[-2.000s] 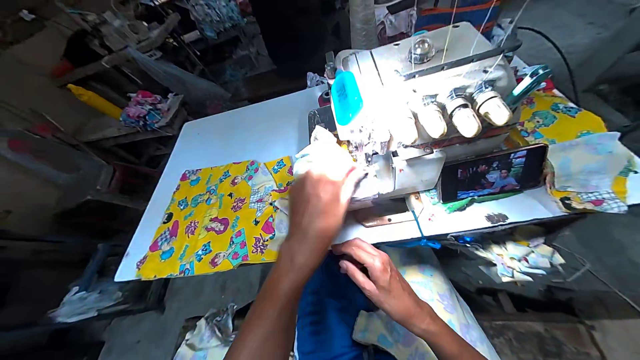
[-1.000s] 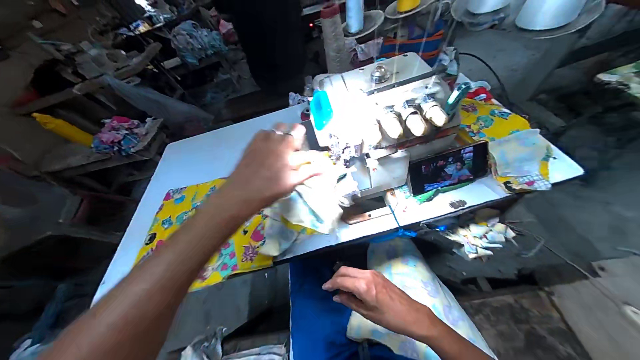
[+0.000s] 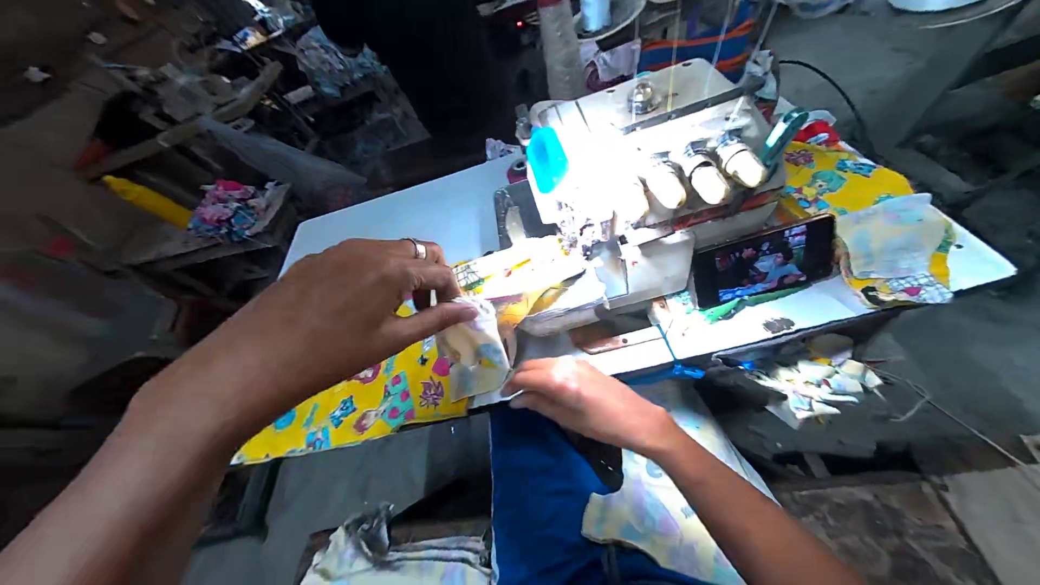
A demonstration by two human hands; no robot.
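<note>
My left hand, with a ring on one finger, pinches a pale piece of fabric between thumb and fingers. That fabric lies left of the presser foot area of a white overlock sewing machine. The fingertips of my right hand grip the lower edge of the pale fabric at the table's front edge. Under and beside my left hand spreads yellow printed fabric. Bright light washes out the machine's needle area, so details there are hidden.
A phone showing a video leans at the machine's right. Beyond it are a pale scrap and more yellow fabric. Fabric offcuts hang below the white table's front edge. Pale fabric lies over my lap.
My left hand has come down and toward me from its raised place beside the machine, holding the pale fabric. My right hand has moved up from my lap to the fabric's edge.
</note>
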